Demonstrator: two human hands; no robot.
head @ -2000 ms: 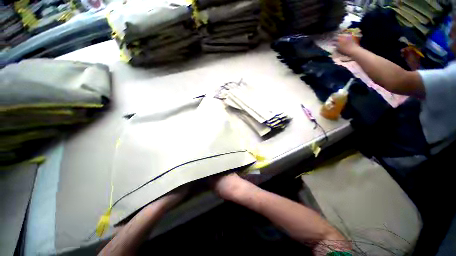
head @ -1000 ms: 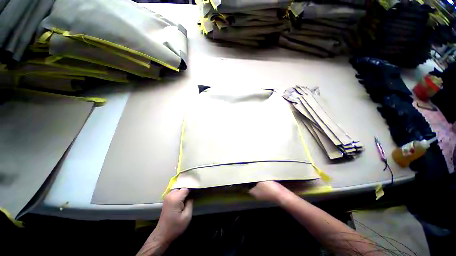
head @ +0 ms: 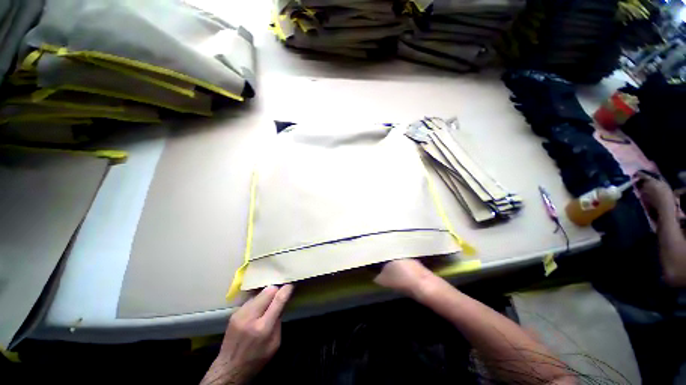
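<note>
A beige fabric panel (head: 338, 188) with thin yellow side edges lies flat in front of me, with dark tabs at its far corners. A dark line runs above the folded band (head: 357, 250) on its near side. My left hand (head: 259, 319) holds the band's near edge at the left, fingertips on it. My right hand (head: 406, 277) is at the near edge on the right, its fingers hidden under the panel; its grip cannot be told. A fanned pile of narrow beige strips (head: 466, 173) with dark ends lies right of the panel.
Draped beige layers (head: 143, 60) with yellow edges are at the left. Tall folded bundles (head: 451, 34) stand at the back. A pink-white tool (head: 550, 204), an amber glue bottle (head: 594, 203) and black pieces (head: 572, 150) are at the right. Another person's hand (head: 658, 194) is by the bottle.
The view has turned from two seconds ago, and the panel now appears squarer in front of me. My left hand now shows at the near edge, its fingers straighter than one second ago.
</note>
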